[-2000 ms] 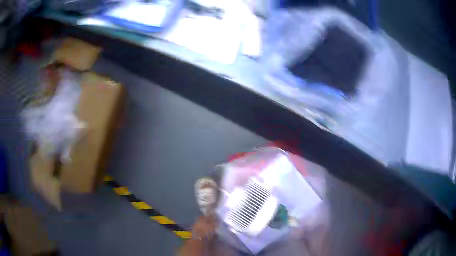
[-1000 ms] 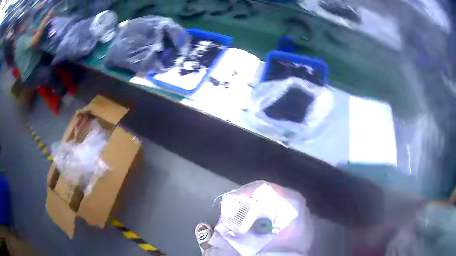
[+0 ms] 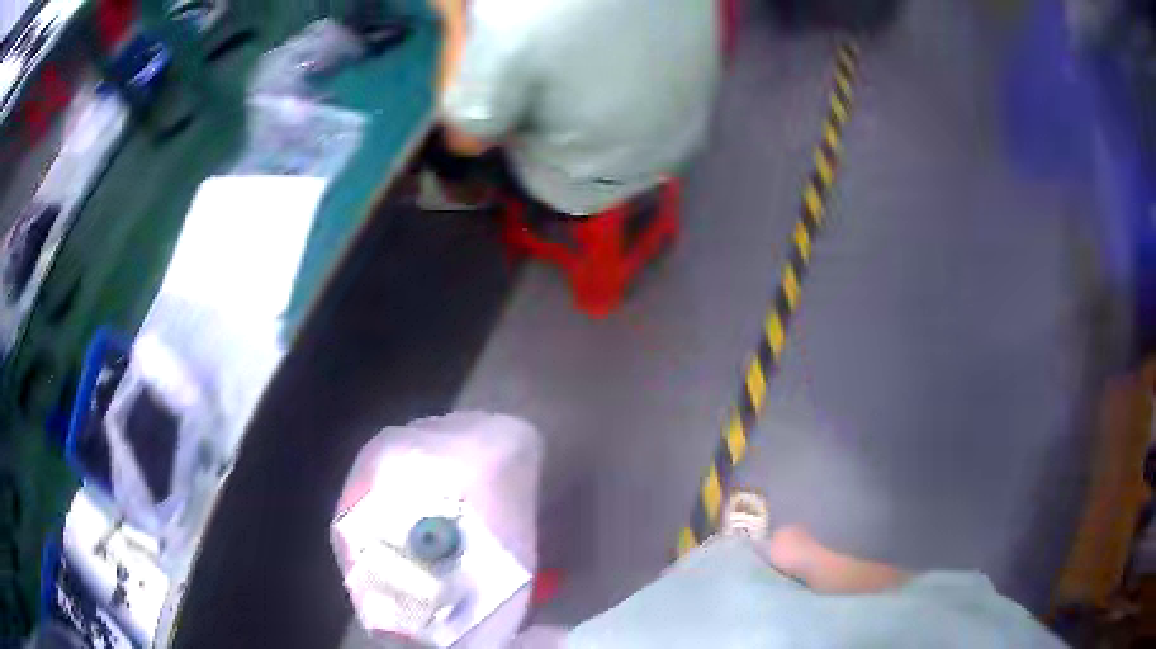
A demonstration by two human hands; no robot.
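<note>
A whitish-pink plastic bag [image 3: 507, 450] with white papers [image 3: 380, 522] and a green round disc with a centre hole [image 3: 435, 541] lies low, left of centre. Some red [image 3: 546, 586] shows at its right edge; what lies under the bag is hidden. My right hand [image 3: 801, 555] is small and blurred at the lower right, beside my light green clothing and apart from the bag; its fingers cannot be made out. I cannot make out my left hand.
A green-topped bench [image 3: 368, 165] on the left bears a white sheet [image 3: 247, 241] and a blue tray [image 3: 91, 412]. A person [image 3: 596, 102] sits on a red stool [image 3: 598, 266] ahead. Yellow-black tape [image 3: 776, 332] crosses the grey floor. Blue shapes and brown cardboard [image 3: 1105, 494] are at right.
The view has swung right along the aisle. The bench and bag now show further left, the seated person ahead is large in view, and my right hand has come into view.
</note>
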